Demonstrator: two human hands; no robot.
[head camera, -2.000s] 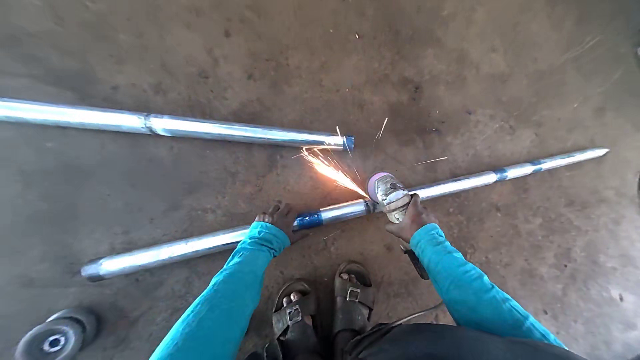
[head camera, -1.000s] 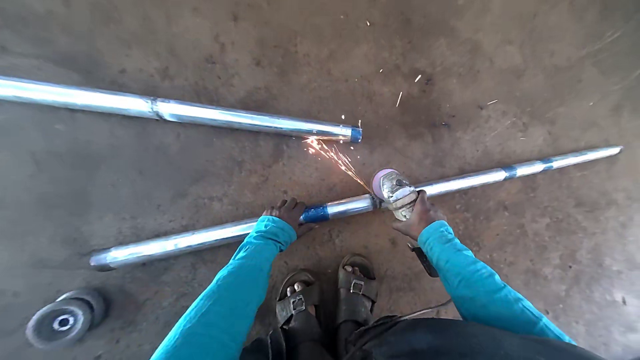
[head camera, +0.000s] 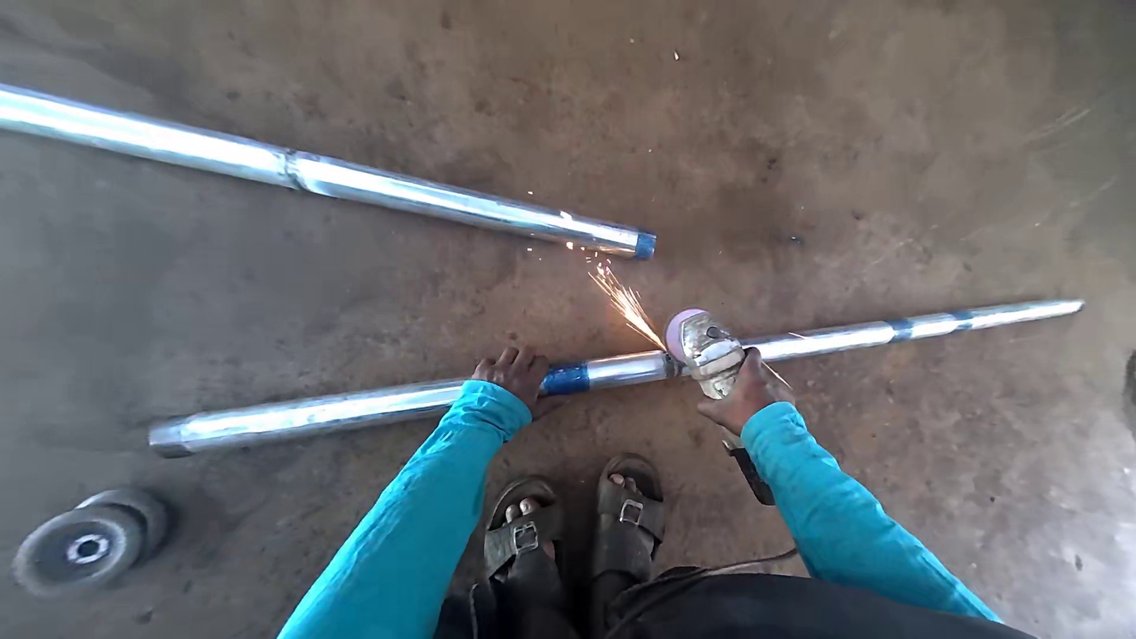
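Observation:
A shiny metal pipe (head camera: 337, 410) lies slantwise on the floor, tapering toward the right, with blue bands along it. My left hand (head camera: 513, 376) grips it just left of a blue band. In my right hand (head camera: 738, 390) is an angle grinder (head camera: 713, 355), its pinkish disc (head camera: 682, 330) at a ringed joint of the pipe. Sparks (head camera: 628, 306) fly from there up and to the left. The grinder's rear part is partly hidden by my right hand and sleeve.
A second metal pipe (head camera: 399, 194) with a blue end lies on the floor beyond, at upper left, in the sparks' path. Two worn grinding discs (head camera: 55, 555) lie overlapped at lower left. My sandalled feet (head camera: 628, 510) stand close below the pipe, and a cable (head camera: 754, 562) runs near my legs.
Sparks still fly from the grinder at the same joint, and both hands keep their places along the pipe. The spray looks smaller than two seconds ago.

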